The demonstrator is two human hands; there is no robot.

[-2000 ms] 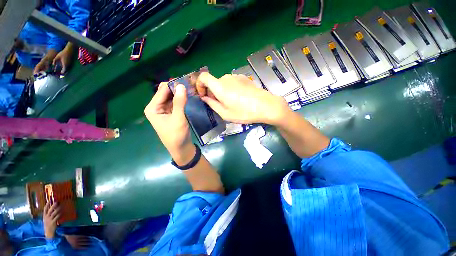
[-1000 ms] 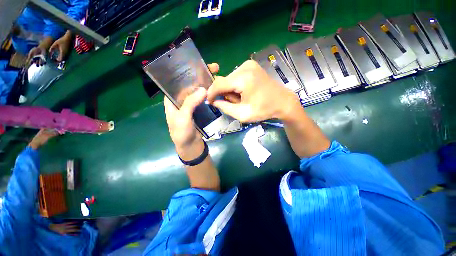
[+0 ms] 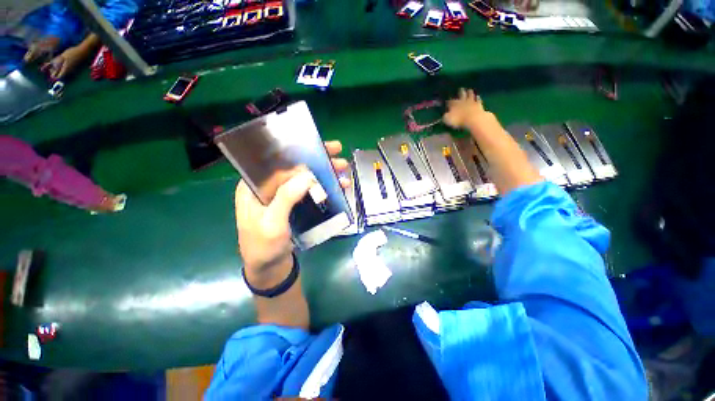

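Observation:
My left hand [image 3: 270,223] holds a silver-backed display module [image 3: 270,145] tilted up, with the thumb across its back. Part of another silver plate shows below the thumb; I cannot tell whether it is held too. My right hand [image 3: 464,111] reaches over the module row to a dark red empty phone frame [image 3: 424,115] on the green bench. Its fingertips are at the frame's right end; whether they grip it is unclear. Overlapping stacks of display modules [image 3: 408,167] with orange-tabbed flex strips lie between my hands.
A crumpled white paper [image 3: 371,261] and a thin dark-blue stick [image 3: 411,234] lie before the stacks. Small phone units [image 3: 316,74] are on the far strip. A black tray [image 3: 212,30] is beyond. A pink rod [image 3: 55,174] juts in at left. Another person's hands [image 3: 63,63] are at upper left.
My right hand has left the module held by my left hand and moved out over the stacks to the red frame. The view has shifted, showing more of the far bench.

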